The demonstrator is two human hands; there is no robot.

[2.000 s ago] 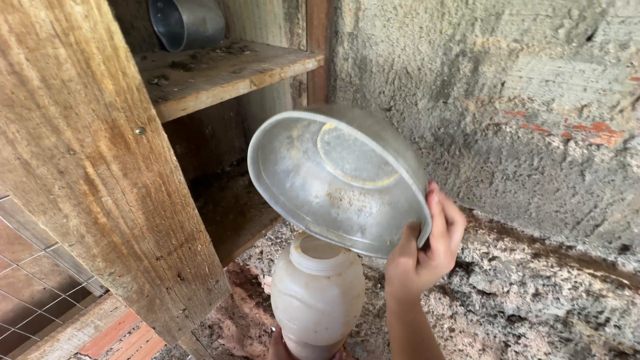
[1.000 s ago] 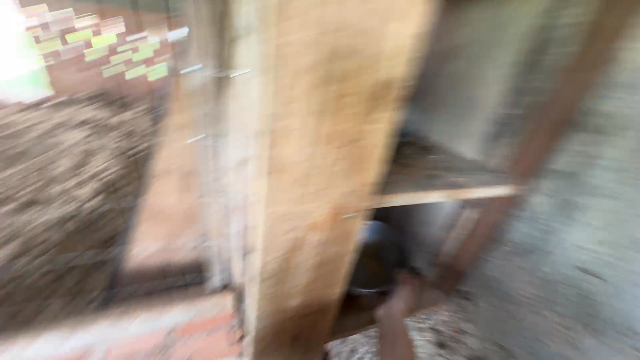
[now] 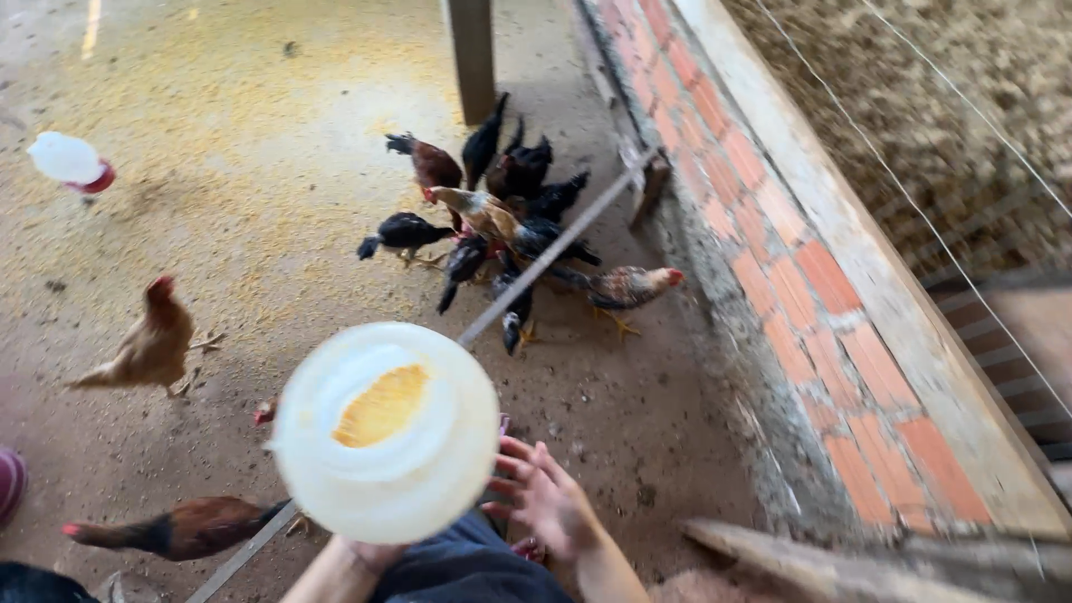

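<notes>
A white plastic jar (image 3: 385, 494) stands out in front of me, its round mouth facing up, with yellow grainy feed (image 3: 382, 407) visible inside. My left hand (image 3: 368, 553) holds it from below; the jar hides most of the fingers. To the right of the jar is my right hand (image 3: 544, 498), fingers spread and holding nothing; whether its fingertips touch the jar I cannot tell.
Several chickens (image 3: 477, 213) crowd together beside a low brick wall (image 3: 787, 276). A brown hen (image 3: 151, 343) and a darker one (image 3: 201, 528) are at left. A white and red feeder or drinker (image 3: 65, 159) rests on the floor. A wooden post (image 3: 471, 59) and a thin bar (image 3: 561, 243) cross the area.
The view has swung from the wooden shelf to the floor with chickens. My right hand held a metal bowl earlier and is now free of it. The jar remains with me.
</notes>
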